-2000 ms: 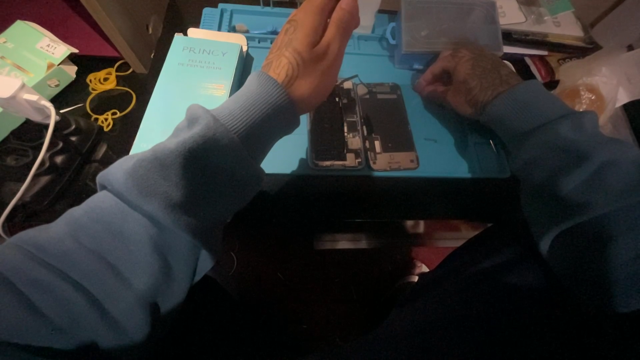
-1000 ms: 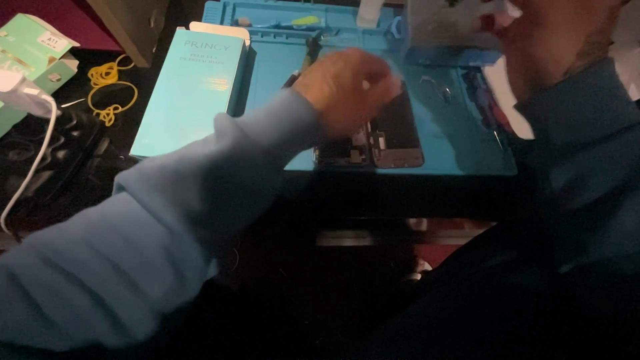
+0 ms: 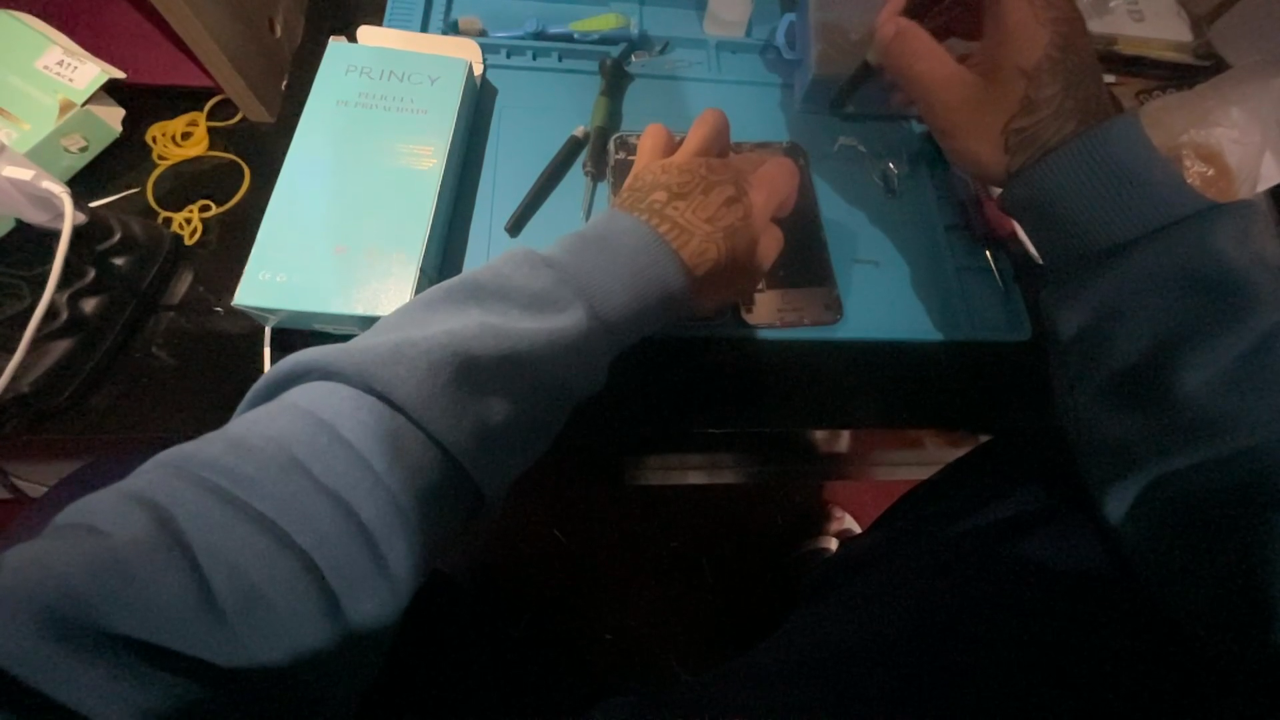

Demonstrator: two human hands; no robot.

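Note:
An opened smartphone lies in two halves on a blue silicone repair mat (image 3: 890, 290). My left hand (image 3: 705, 205) rests over the left half and the seam, fingers bent, and hides much of both; whether it grips anything cannot be told. The right half, a phone screen assembly (image 3: 795, 306), shows its dark back and metal lower end. At the upper right my right hand (image 3: 990, 85) is raised beside a translucent plastic box (image 3: 835, 50), thumb apart from the blurred fingers; a dark object is near them, its hold unclear. A screwdriver (image 3: 603, 110) and a dark pen-like tool (image 3: 547, 180) lie left of the phone.
A turquoise box (image 3: 360, 190) stands left of the tools. Yellow cord (image 3: 180, 140), a white cable (image 3: 55, 270) and a green carton (image 3: 50, 90) are farther left. A blue brush (image 3: 540, 28) lies in the mat's top tray. A plastic bag (image 3: 1215, 130) is at the right.
My left hand has come down over the phone, uncovering the screwdriver and the pen-like tool. My right hand has left the mat's right side and is now raised by the plastic box.

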